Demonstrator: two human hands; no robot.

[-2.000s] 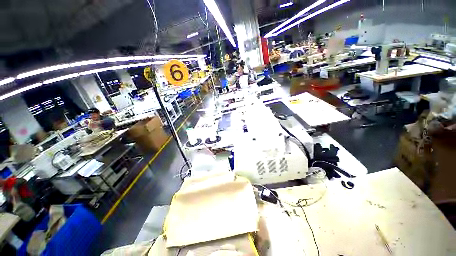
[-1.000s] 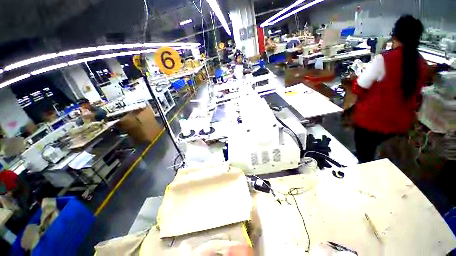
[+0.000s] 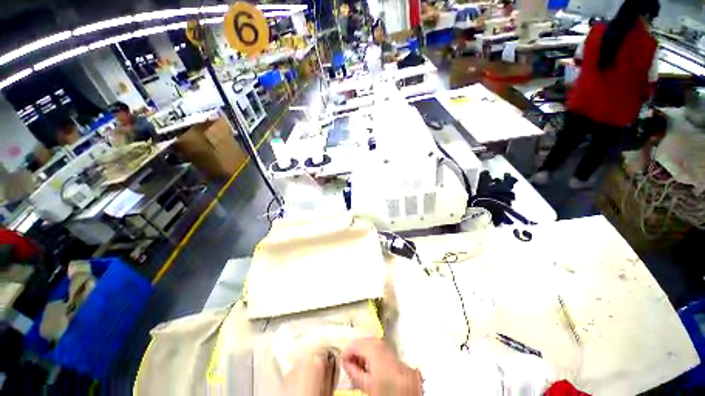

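Note:
A beige canvas bag piece point(image 3: 313, 267) with yellow edging lies in front of me, with more beige cloth point(image 3: 178, 352) under it and to its left. My left hand point(image 3: 311, 371) and my right hand point(image 3: 380, 370) are close together at the bottom centre, over the lower part of the cloth. The fingertips are bent in towards each other, and a small dark bit shows between them. Blur hides whether either hand grips something. A dark metal tool point(image 3: 518, 345) lies on the table to the right of my right hand.
A thin stick point(image 3: 569, 319) and a dark cord point(image 3: 461, 298) lie on the white table point(image 3: 634, 309). A white sewing machine point(image 3: 410, 186) stands ahead, with black cloth point(image 3: 496, 193) beside it. A blue bin point(image 3: 108, 317) is at left. A person in a red vest point(image 3: 614, 73) stands at back right.
Both hands have come into view over the cloth. The view has tilted down, so the bag pieces and table show higher. The person in red appeared after the first frame.

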